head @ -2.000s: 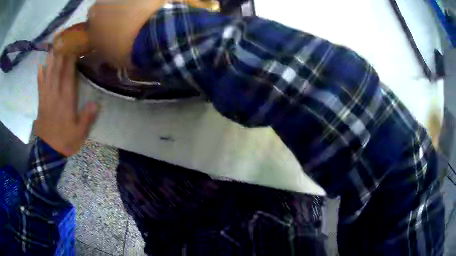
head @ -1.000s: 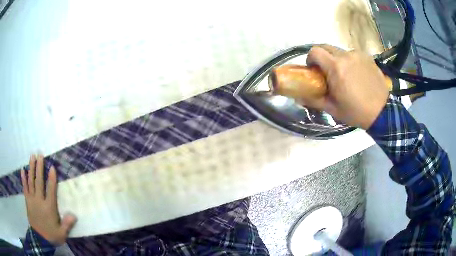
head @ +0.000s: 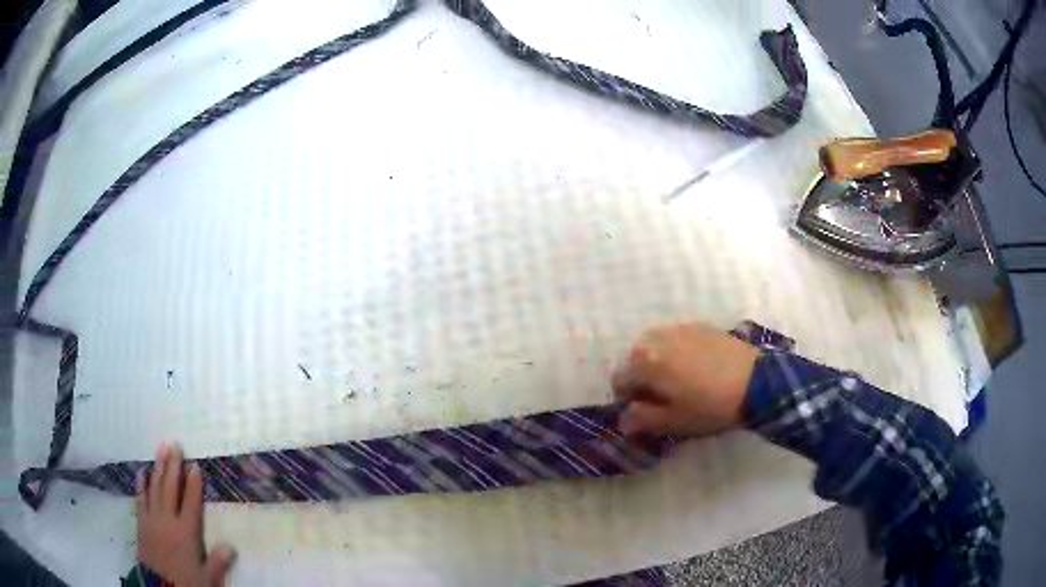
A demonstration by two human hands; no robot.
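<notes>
A purple plaid necktie (head: pixel 401 461) lies across the pressing table near its front edge. Its narrow tail folds at the far left and curves away up the cloth. My left hand (head: pixel 176 522) lies flat with fingers apart on the tie's left part. My right hand (head: pixel 686 381) is closed on the tie near its wide end; a bit of the tie shows beyond the wrist, and the fingertips are partly hidden. The silver iron (head: pixel 877 218) with a wooden handle stands at the right edge, untouched.
Off-white table cover (head: pixel 379 264) with lint specks. A plaid strip (head: pixel 619 86) curves along the far side, its end bent at the right. A thin white tool (head: pixel 720 170) lies before it. Black cords run behind the iron. Speckled floor shows at the bottom right.
My right hand has let go of the iron, which now stands at the right edge, and has moved left onto the tie. My left hand has shifted slightly right and down.
</notes>
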